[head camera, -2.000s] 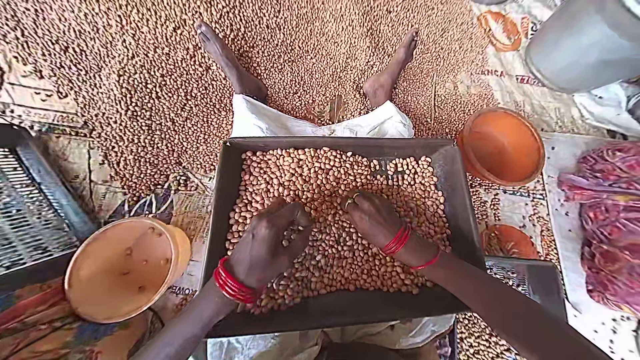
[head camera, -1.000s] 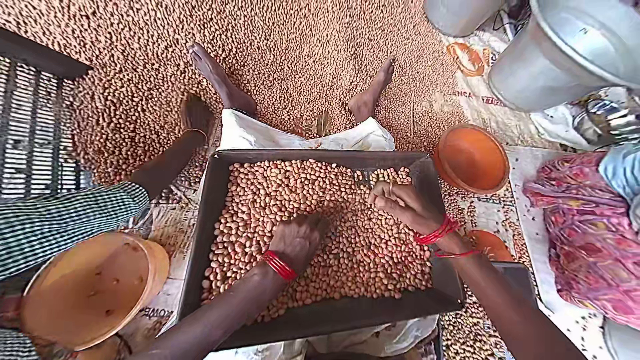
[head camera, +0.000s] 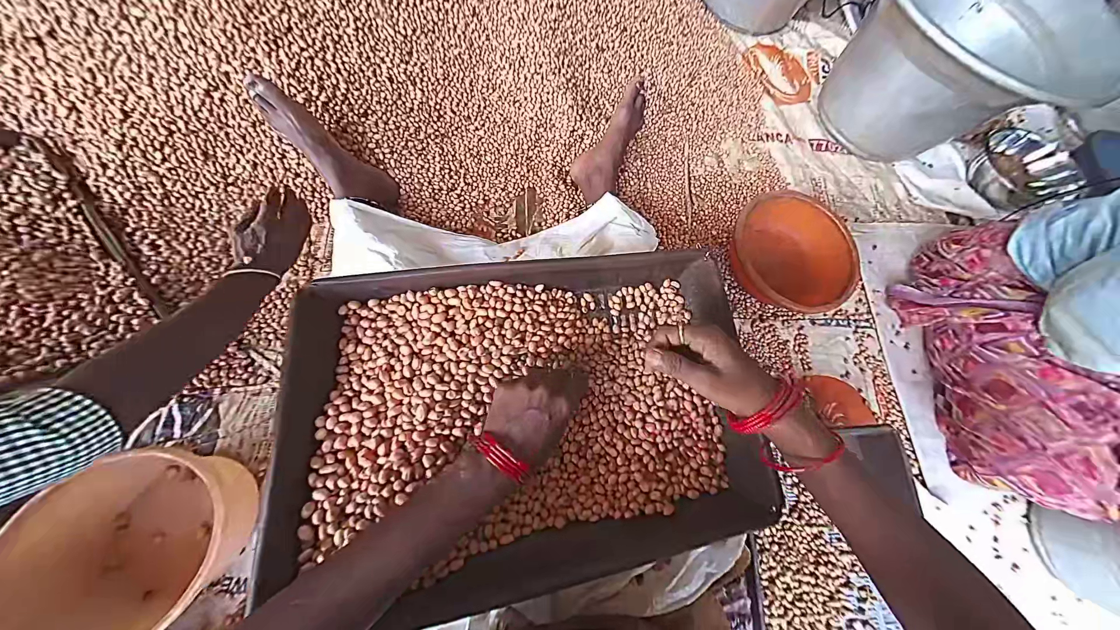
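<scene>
A dark rectangular tray (head camera: 525, 569) lies across my lap, spread with brown nuts or beans (head camera: 411, 376); which kind I cannot tell. My left hand (head camera: 535, 411), with red bangles at the wrist, rests palm down on them near the tray's middle; its fingertips are blurred, and whether they grip anything is hidden. My right hand (head camera: 704, 363), also with red bangles, is at the tray's right side with thumb and fingers curled together. Any small piece between those fingertips is too small to make out. Slots in the tray's bottom show near its far right part.
The same brown pieces (head camera: 490, 105) cover the ground around my feet. An orange bowl (head camera: 796, 254) stands right of the tray, a peach plastic tub (head camera: 232, 507) at lower left. Metal buckets (head camera: 901, 79) stand at upper right. A co-worker's arm (head camera: 175, 341) reaches in from the left; patterned pink cloth (head camera: 997, 376) is at right.
My left hand has moved right across the pieces toward the tray's middle. The co-worker's arm at left, absent two seconds ago, now reaches farther in, and the slatted tray there has tilted or moved.
</scene>
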